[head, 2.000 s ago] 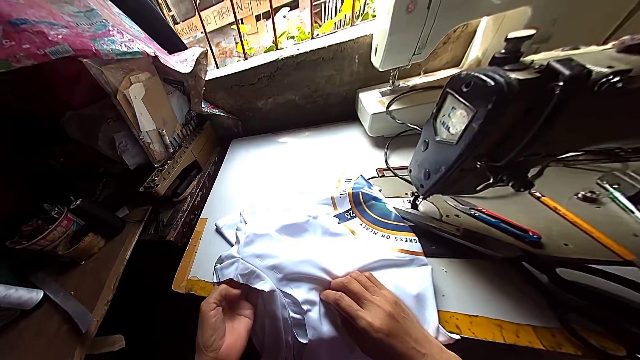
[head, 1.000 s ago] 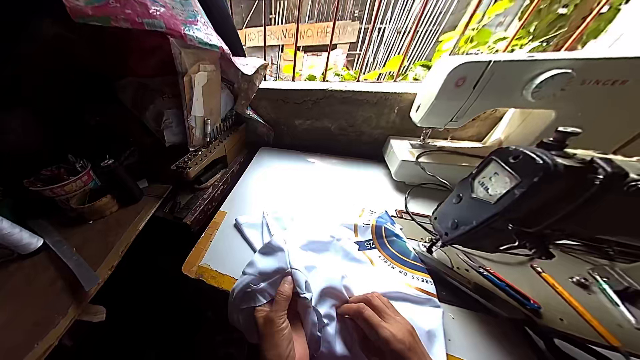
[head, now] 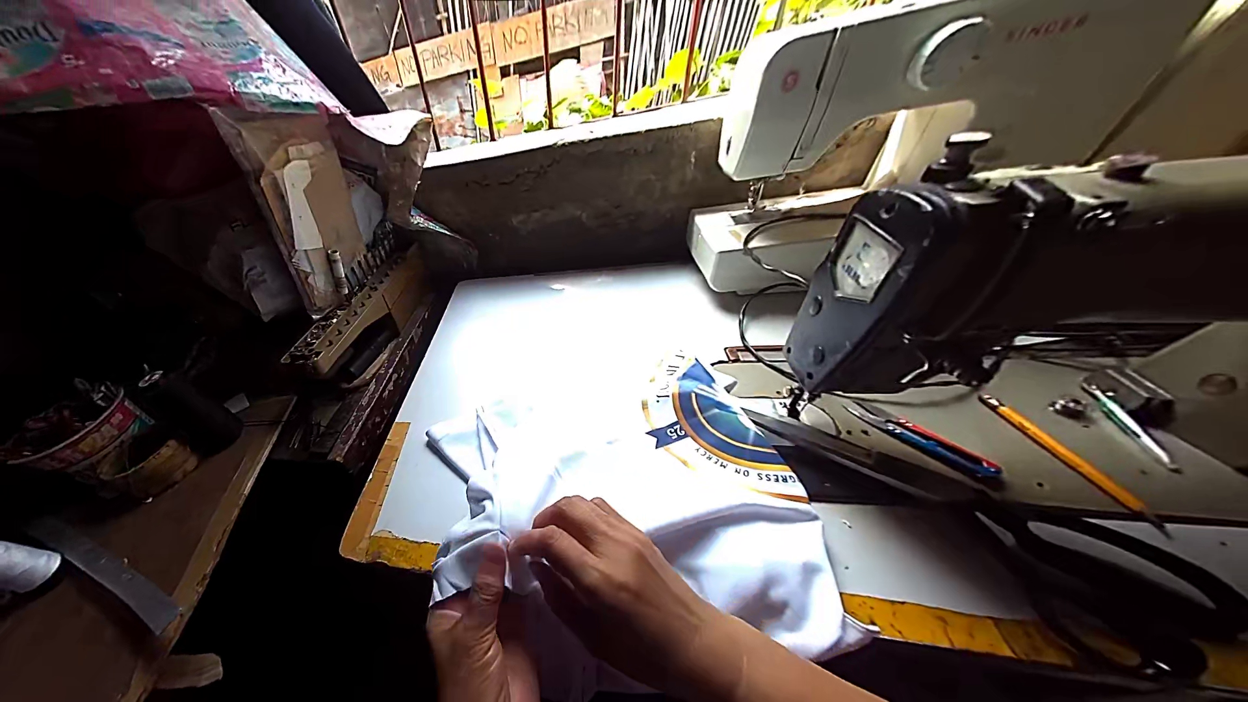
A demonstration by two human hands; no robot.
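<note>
A white fabric garment (head: 751, 556) with a round blue and gold print lies bunched at the front edge of the white sewing table (head: 546, 331). My left hand (head: 483, 634) holds its left edge, thumb on top. Close beside that thumb, my right hand (head: 604, 565) pinches the same cloth with bent fingers; its fingertips are partly hidden. The black sewing machine (head: 877, 283) stands to the right of the cloth, its needle area just past the print.
Black-handled scissors (head: 1102, 575) lie at the right, near a yellow pencil (head: 1063, 453), blue and red pens (head: 926, 444) and a green-white pen (head: 1131, 427). Behind stands a white sewing machine (head: 780, 107). At the left are a wooden rack (head: 356, 317) and a metal blade (head: 107, 575) on a shelf.
My right hand has moved left across the cloth and now meets my left hand at the garment's edge. Two seconds ago the hands were farther apart.
</note>
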